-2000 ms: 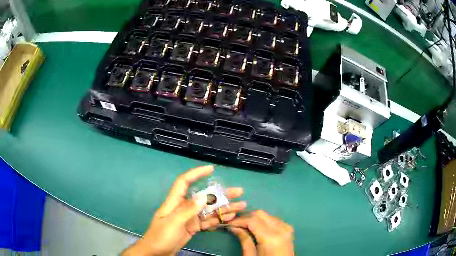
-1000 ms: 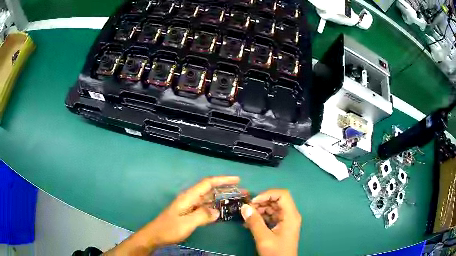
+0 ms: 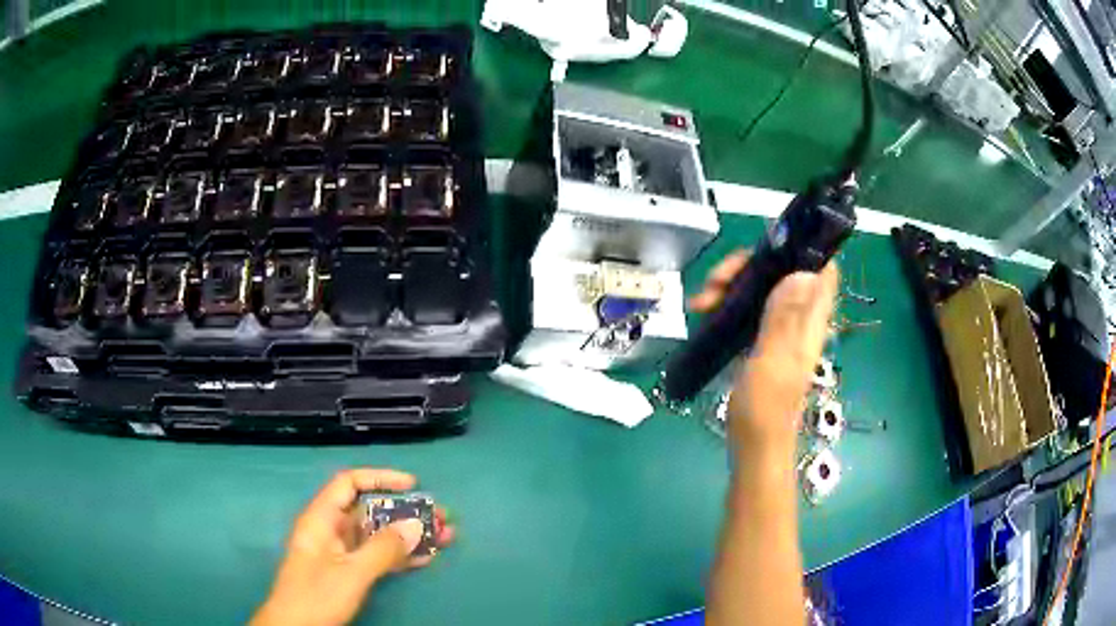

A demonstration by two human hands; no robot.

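Observation:
My left hand (image 3: 337,544) holds a circuit board module (image 3: 401,523) between thumb and fingers, above the green mat at the lower middle. The module is dark and square, and the thumb covers part of it. My right hand (image 3: 783,330) is at the black electric screwdriver (image 3: 740,312), its palm and fingers around the thick body. The screwdriver is tilted, its lower end pointing down and left, and hangs from a black cable. Wired square parts (image 3: 822,475) lie on the mat, partly hidden behind the right forearm.
Stacked black blister trays (image 3: 257,422) at left hold rows of modules; two front-row pockets at right are empty. The screw feeder (image 3: 636,220) stands centre, a white cloth (image 3: 581,394) before it. A tan open box (image 3: 997,367) is at right, a blue bin (image 3: 893,569) below the edge.
The view has turned right. My right hand has left the module and moved up and right to the screwdriver. My left hand still holds the module, now without the right hand touching it.

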